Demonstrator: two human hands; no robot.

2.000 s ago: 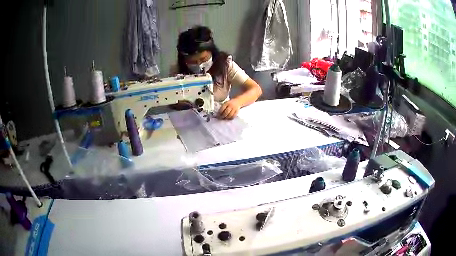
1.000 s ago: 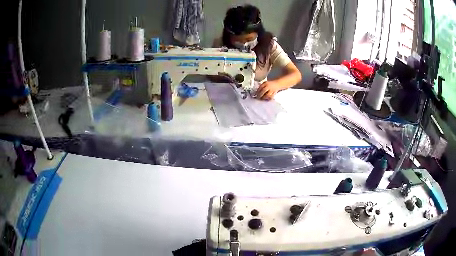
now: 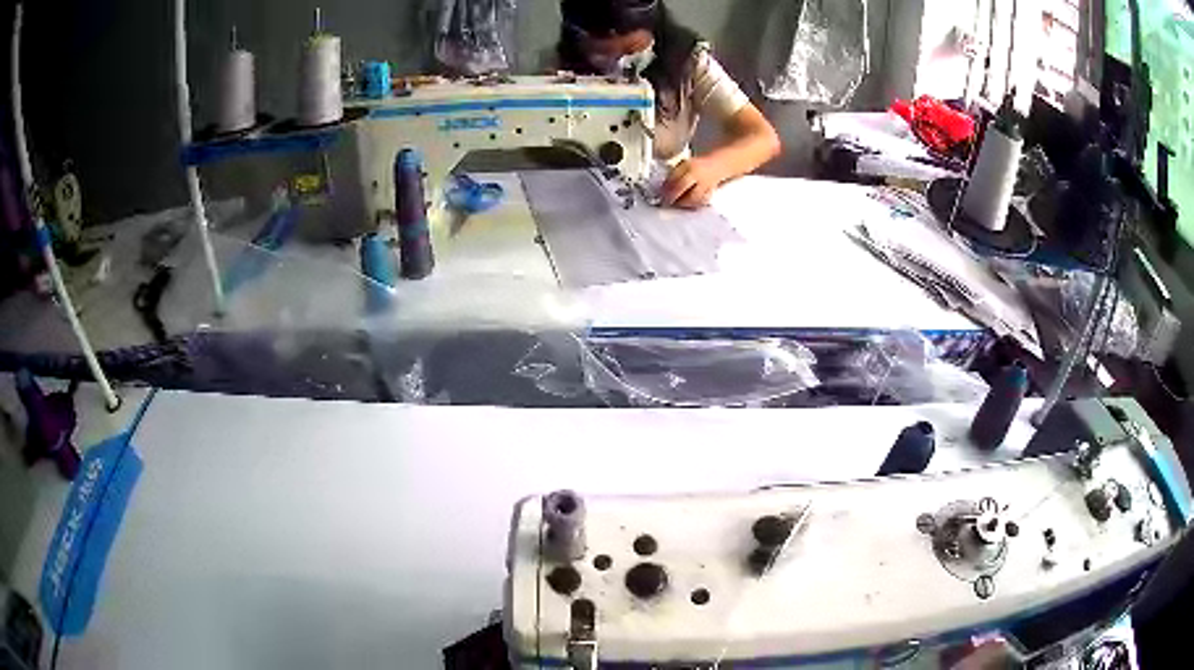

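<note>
The near white sewing machine head lies across the lower right, seen from above. A small edge of dark cloth shows at its left end, cut off by the bottom edge. The needle area is hidden. My left hand is not in view. A small pinkish patch at the bottom edge, below the head, may be part of my right hand; it is too cut off to tell. The white machine table extends left of the head.
Opposite, a masked person's hand rests by grey fabric under another machine head. Clear plastic sheeting lies between the tables. Dark thread cones stand behind the near head. Blue-handled scissors lie opposite.
The view has swung left and down since the first frame, so more of the near table shows. The dark cloth edge has come into view. The person opposite still holds the grey fabric at the machine.
</note>
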